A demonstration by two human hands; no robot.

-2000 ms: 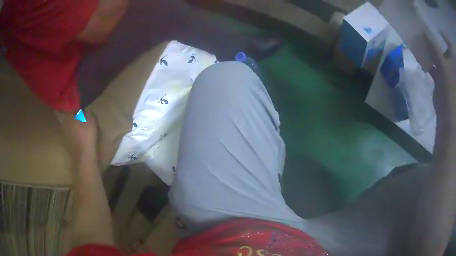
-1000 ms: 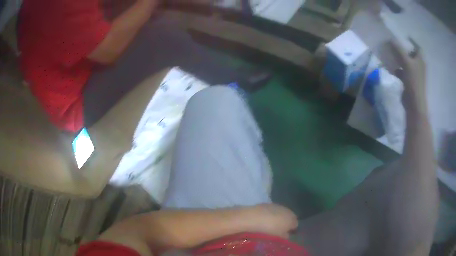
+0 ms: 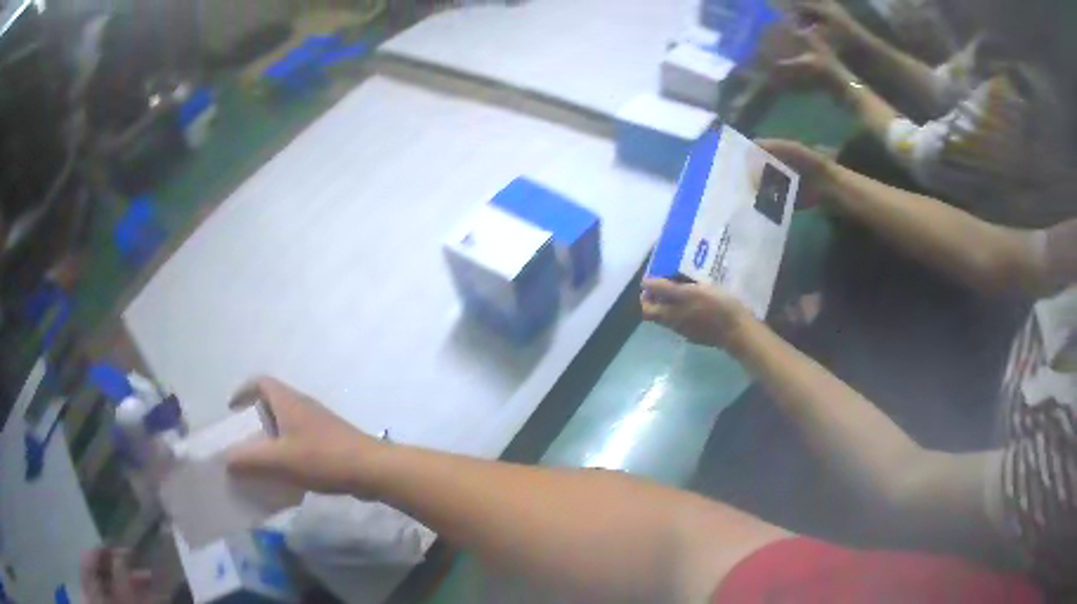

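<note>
My right hand (image 3: 295,437), bare, reaches in from the lower right in a red sleeve. It grips a plain white box (image 3: 219,478) at the lower left. A blurred blue and white object (image 3: 136,413), apparently a small fan, sticks up beside that box. A blurred hand shows at the lower left edge; I cannot tell whether it is my left hand. Below my right hand are a blue and white carton (image 3: 230,569) and a crinkled milky plastic bag (image 3: 354,529).
A white board table (image 3: 319,236) bears two blue and white cartons (image 3: 508,266). At the right, another person's hands hold a printed retail box (image 3: 732,218). More cartons (image 3: 667,130) and another person's hands (image 3: 815,53) are beyond. Green floor shows at the left.
The view has swung from my lap to the table. The carton and bag from the right side now show at the lower left. My right hand now grips the white box.
</note>
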